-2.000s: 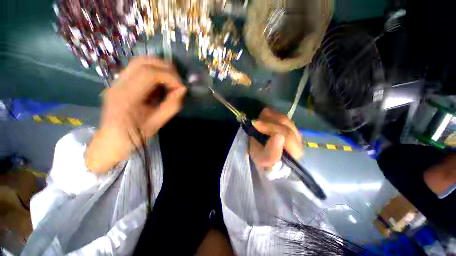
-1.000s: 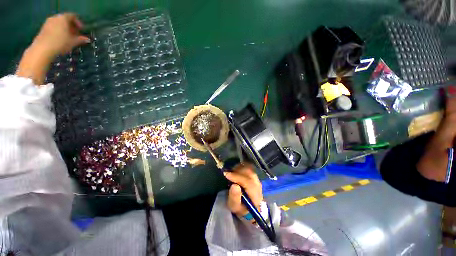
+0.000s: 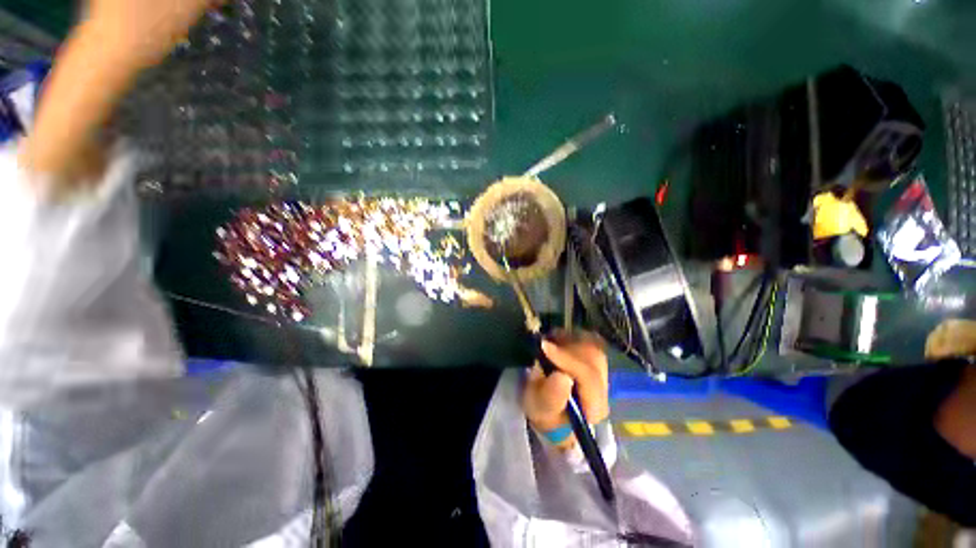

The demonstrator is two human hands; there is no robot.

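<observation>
My right hand (image 3: 573,377) holds the black soldering iron (image 3: 578,423), its tip in the silvery bits of the round tip-cleaning bowl (image 3: 548,203). My left hand (image 3: 112,54) is blurred at the top left, over the clear blister tray (image 3: 385,91). Its fingers are cut off by the top edge, so what they do is hidden. The pile of dark-red round parts (image 3: 255,257) lies below the tray, with small gold and white pieces (image 3: 401,227) at its right.
A black fan (image 3: 653,284) stands right of the bowl. A thin silver bar (image 3: 573,147) lies above it. A pale strip (image 3: 369,305) lies below the pile. Farther right are a black device (image 3: 738,171), cables, a green-edged reel (image 3: 845,321) and another person's dark sleeve (image 3: 894,428).
The view has shifted since a second ago. My left hand has moved from the work area to the tray and now partly leaves the top edge. The iron tip has moved into the bowl.
</observation>
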